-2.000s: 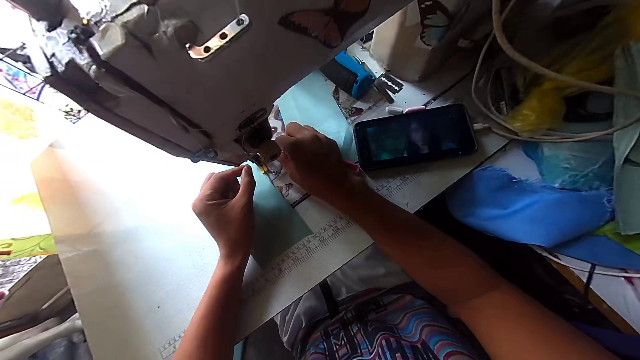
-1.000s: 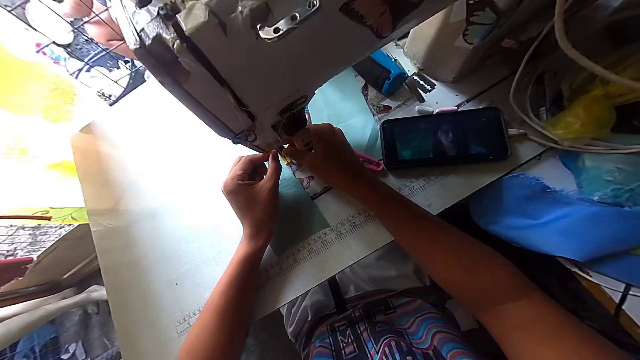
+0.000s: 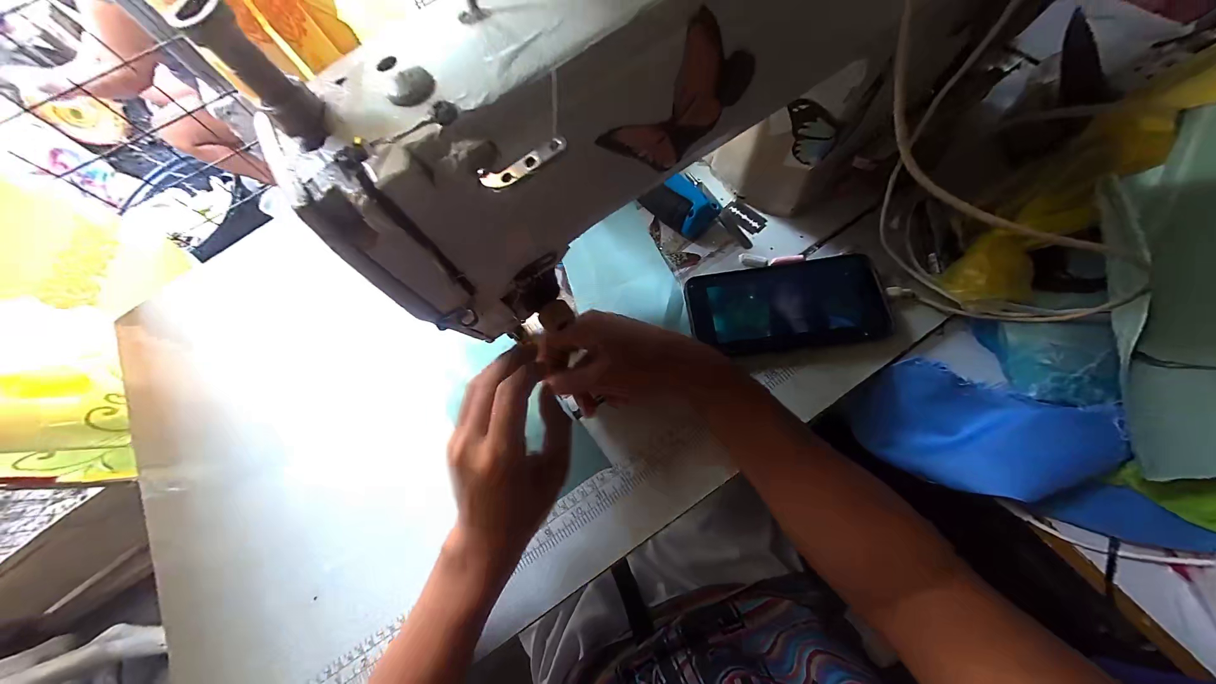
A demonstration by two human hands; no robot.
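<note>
A sewing machine's head (image 3: pixel 456 199) with butterfly stickers reaches across the upper middle. Both of my hands are at its needle area. My left hand (image 3: pixel 508 432) has its fingers bent upward just below the needle bar; whether its fingertips hold anything is hidden. Beside it on the right, my right hand (image 3: pixel 627 361) has its fingers curled at the presser foot area, and its grip cannot be made out. Light teal fabric (image 3: pixel 622 266) lies under the machine arm and continues beneath my hands. A measuring tape strip (image 3: pixel 608 489) runs along the table's near edge.
A smartphone (image 3: pixel 788 302) with a lit screen lies right of my right hand, a cable (image 3: pixel 1007 309) at its end. Behind it are a blue tool (image 3: pixel 686 204) and a razor blade (image 3: pixel 746 217). Blue cloth (image 3: pixel 988 427) is at the right. A person's arm (image 3: pixel 204 133) shows behind a wire grid.
My left hand's fingers have spread from a pinch near the needle. My right hand stays close to the needle area. The view has shifted, showing more of the machine's top.
</note>
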